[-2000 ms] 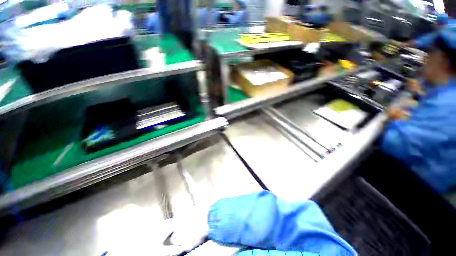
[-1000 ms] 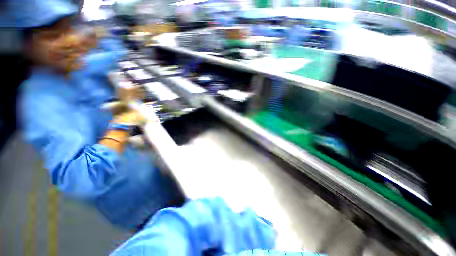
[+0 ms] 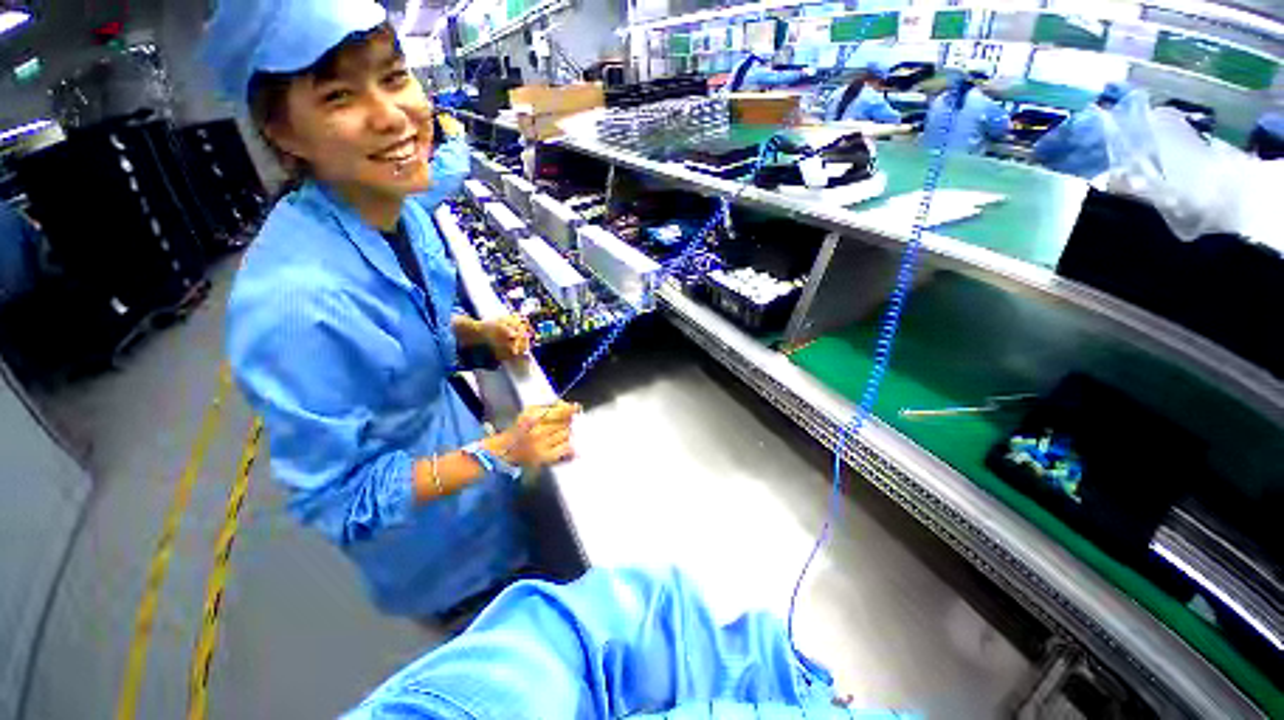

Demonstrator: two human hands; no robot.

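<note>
Neither of my hands shows; only a blue sleeve [image 3: 606, 654] of mine lies at the bottom edge, in front of the shiny metal plate of the line [image 3: 690, 471]. A coiled blue cord [image 3: 893, 317] hangs from above and runs down to my sleeve. On the green shelf, a black tray holds a blue, green and yellow cluster of small parts [image 3: 1045, 461]. Thin silver strips [image 3: 1222, 570] lie beside it at the right. A slim pale rod [image 3: 969, 409] lies on the green mat.
A co-worker in a blue smock [image 3: 359, 352] stands left of the line, hands at its rail. Beyond are circuit boards with silver-white bars [image 3: 552, 270]. A black bin with clear bags [image 3: 1176, 267] stands on the upper shelf. More people sit in the background.
My view has swung left along the line, from the shelves to the co-worker, who now faces me. The shelf trays have shifted to the right. My hand, blurred at the bottom earlier, no longer shows.
</note>
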